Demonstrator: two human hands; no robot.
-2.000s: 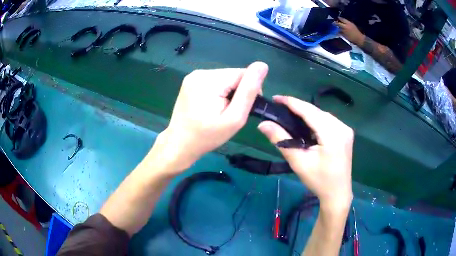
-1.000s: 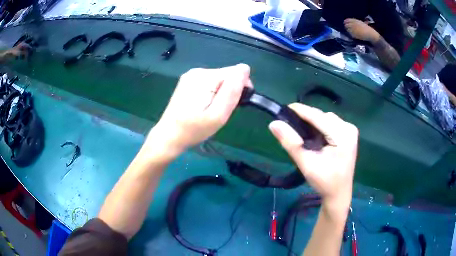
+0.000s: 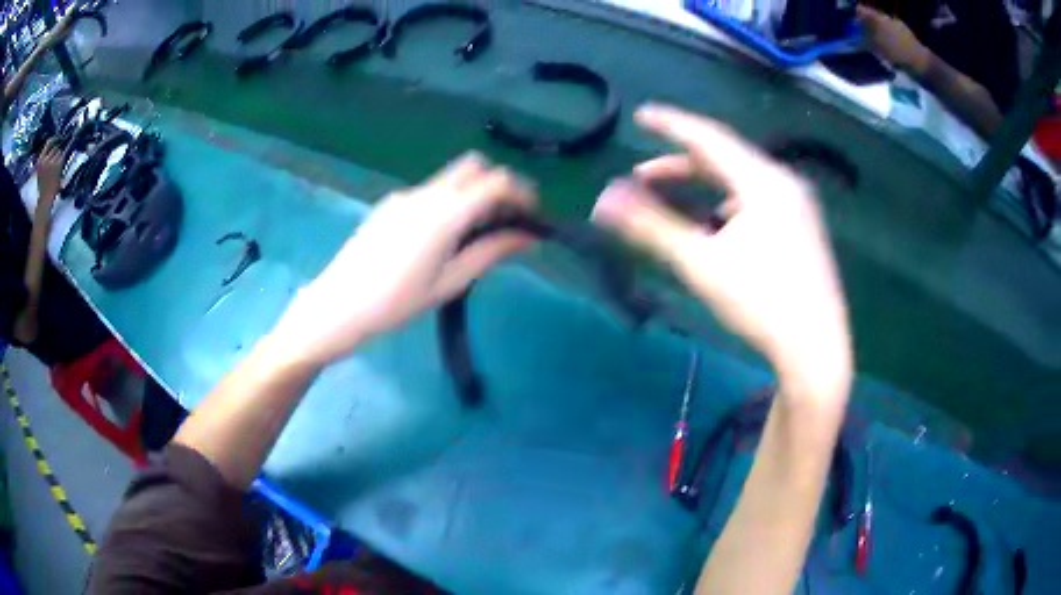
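Observation:
My left hand (image 3: pixel 425 256) is shut on a black headband (image 3: pixel 462 349), blurred by motion, above the bench mat. One end hangs below the hand. A dark curved length reaches right from the fingers; whether it is the same headband is unclear. My right hand (image 3: pixel 745 233) is just right of it, blurred, index finger extended and thumb apart. Something dark shows between its fingers, but whether it is held cannot be told. Another C-shaped headband (image 3: pixel 607 114) lies on the belt behind my hands.
Several headbands lie along the green belt (image 3: pixel 349 140). A black pile (image 3: pixel 140 233) and small curved part (image 3: pixel 242 253) are at left. Two red screwdrivers (image 3: pixel 677 457) (image 3: pixel 863 546) and dark bands lie at right. A blue tray (image 3: pixel 803 52) and people's arms show beyond and at left.
The view has shifted. A headband now lies on the belt behind my hands. The loop on the mat is gone from its place, and a headband hangs from my left hand. My hands have moved apart.

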